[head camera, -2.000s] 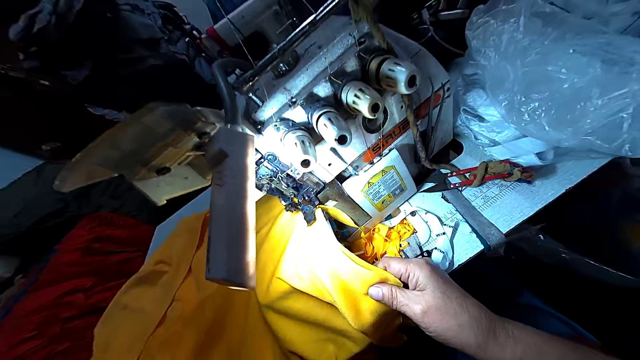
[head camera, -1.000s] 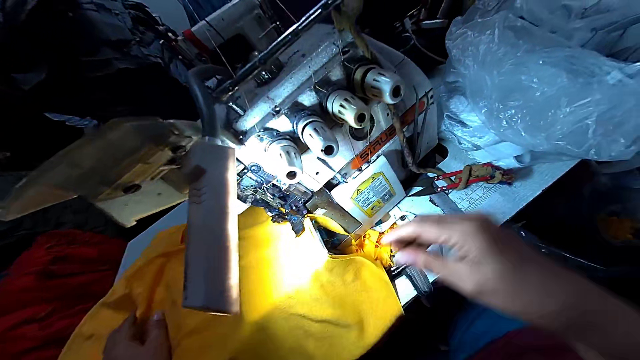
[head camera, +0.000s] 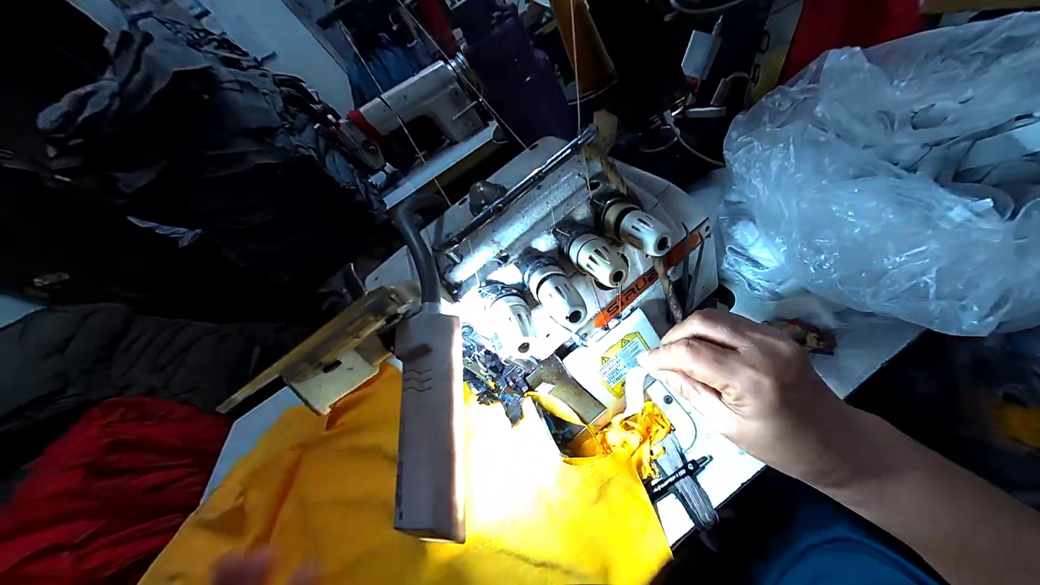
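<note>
An overlock sewing machine (head camera: 520, 244) with several tension knobs stands in the middle, a work lamp (head camera: 431, 422) glowing in front of it. Yellow fabric (head camera: 325, 487) lies over the machine's front and reaches its needle area. My right hand (head camera: 731, 382) is at the machine's right side, fingertips together on a narrow pale strip (head camera: 635, 390). Crumpled yellow scraps (head camera: 638, 435) sit just below those fingers. My left hand (head camera: 264, 565) is a blur at the bottom edge, over the yellow fabric; its fingers cannot be made out.
Clear plastic bags (head camera: 886, 187) heap at the right. Red fabric (head camera: 114, 479) and a dark padded garment (head camera: 122, 366) lie at the left. Behind stands another sewing machine (head camera: 431, 101). A red-handled tool (head camera: 804, 333) lies partly behind my right hand.
My right hand let go of the yellow fabric's edge, passed over the scraps, and is now at the pale strip. My left hand came into view at the lower left. The view has shifted noticeably.
</note>
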